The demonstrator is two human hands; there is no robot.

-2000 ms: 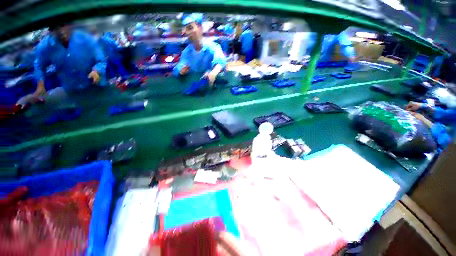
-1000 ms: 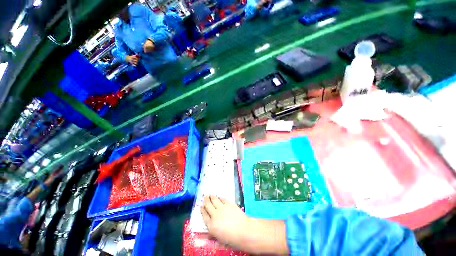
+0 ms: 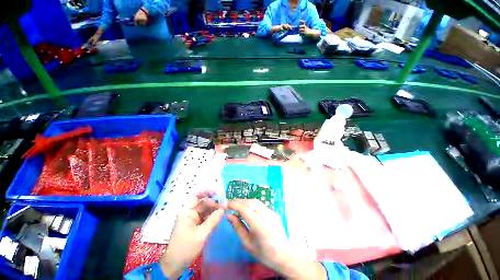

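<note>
A green circuit board (image 3: pixel 249 191) lies on a bright blue work sheet (image 3: pixel 277 183), its near part hidden by my hands. My left hand (image 3: pixel 192 229) is at the board's near left, thumb and fingers drawn together. My right hand (image 3: pixel 260 229) is over the board's near edge, its fingertips close to those of the left. The fingertips are blurred; I cannot tell whether a small piece is between them. A long white adhesive pad sheet (image 3: pixel 178 186) with black dots lies left of the board.
A large blue bin (image 3: pixel 90 199) holds red bubble bags; a small blue bin (image 3: pixel 74 240) holds pale parts. Rows of small blocks (image 3: pixel 257 131) stand behind the pink mat (image 3: pixel 362 202). A white bottle (image 3: pixel 330 134) and white papers (image 3: pixel 422 194) are at right. Black housings (image 3: pixel 246 110) lie behind.
My right hand has moved from the adhesive pad sheet to the board. My left hand has come into view beside it. The head view has levelled and turned right.
</note>
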